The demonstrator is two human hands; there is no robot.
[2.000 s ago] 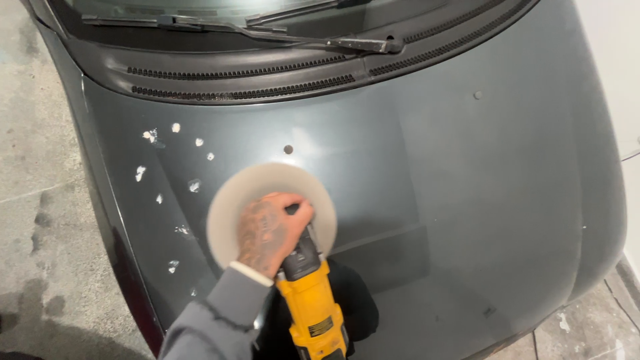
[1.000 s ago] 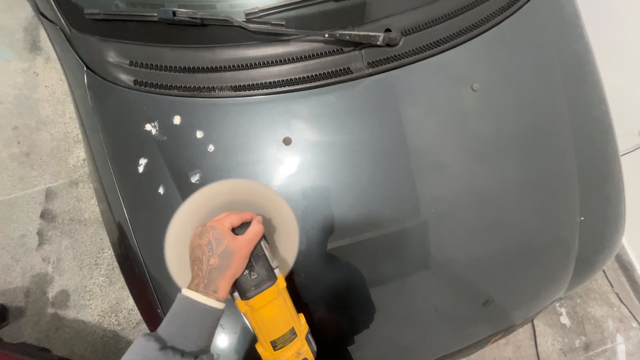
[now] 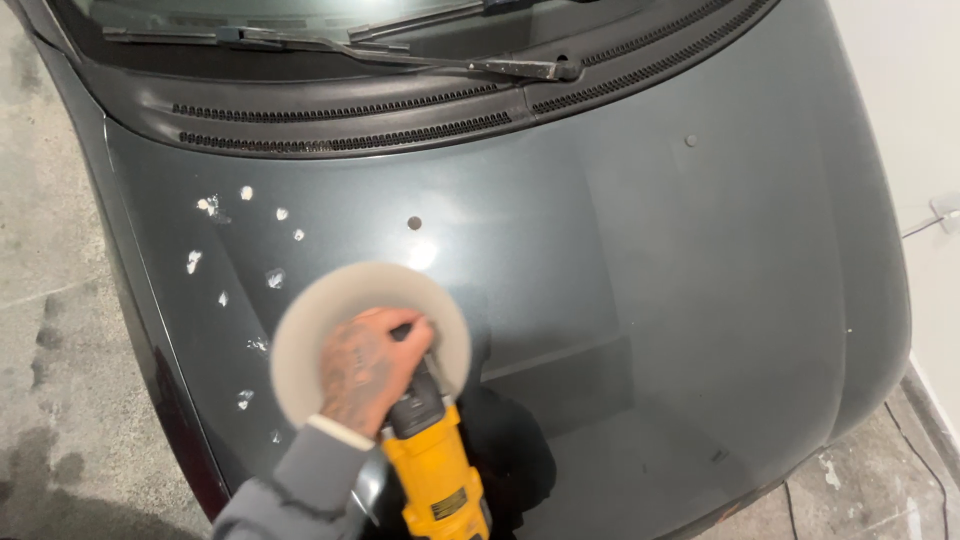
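Observation:
My left hand [image 3: 367, 367], in a grey sleeve, grips the front end of a yellow and black rotary polisher [image 3: 439, 472]. Beneath the hand, its round pale pad [image 3: 300, 330] lies over the dark grey car hood [image 3: 712, 300] and looks blurred, as if spinning. Several white dabs [image 3: 247, 193], probably of polishing compound, dot the hood to the left of the pad and above it. A bright glare spot shows just above the pad. The polisher's rear end runs out of the bottom edge, and my right hand is not in view.
Beyond the hood are a black cowl grille [image 3: 345, 139], a wiper arm [image 3: 517, 67] and the windshield [image 3: 315, 15]. A small round washer nozzle [image 3: 414, 223] sits above the pad. Concrete floor [image 3: 52, 300] lies at left; a white wall [image 3: 900, 90] and a dark cable [image 3: 919, 457] are at right.
The polisher and my left hand moved left across the hood, then slightly back right. White dabs at the lower left, covered by the pad one second ago, show again.

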